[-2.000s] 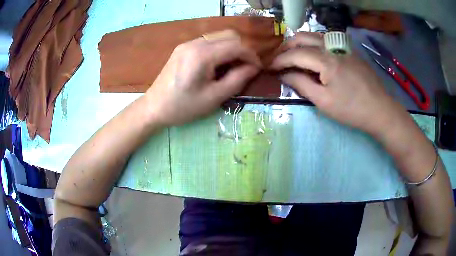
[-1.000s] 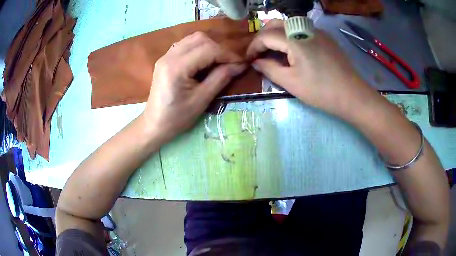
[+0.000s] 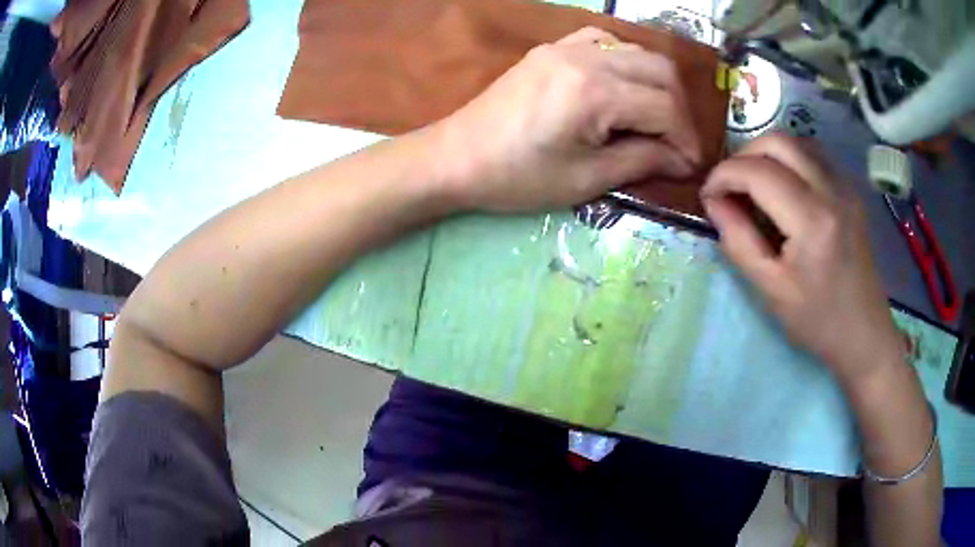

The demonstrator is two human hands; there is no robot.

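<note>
A rust-brown pocket panel [image 3: 412, 64] lies flat across the table and machine bed, its right end beside the yellow mark under the machine head. My left hand [image 3: 583, 123] lies on the panel, thumb and fingertips pinching its right end near the front edge. My right hand [image 3: 796, 230] is at the panel's right corner, thumb and fingers curled close to it; its fingertips meet the edge, and whether they grip it is unclear. No zipper shows on the visible face.
The sewing machine head [image 3: 909, 80] covers the upper right, with a pale ribbed knob [image 3: 888, 170]. Red-handled snips [image 3: 928, 256] lie right of my right hand. A fanned stack of brown pieces [image 3: 139, 64] lies at upper left. Loose threads [image 3: 572, 256] lie on the tabletop.
The view has turned and shifted, so the table appears tilted. Both hands stay at the panel's right end; the fingertips of my right hand are now slightly apart from my left hand's.
</note>
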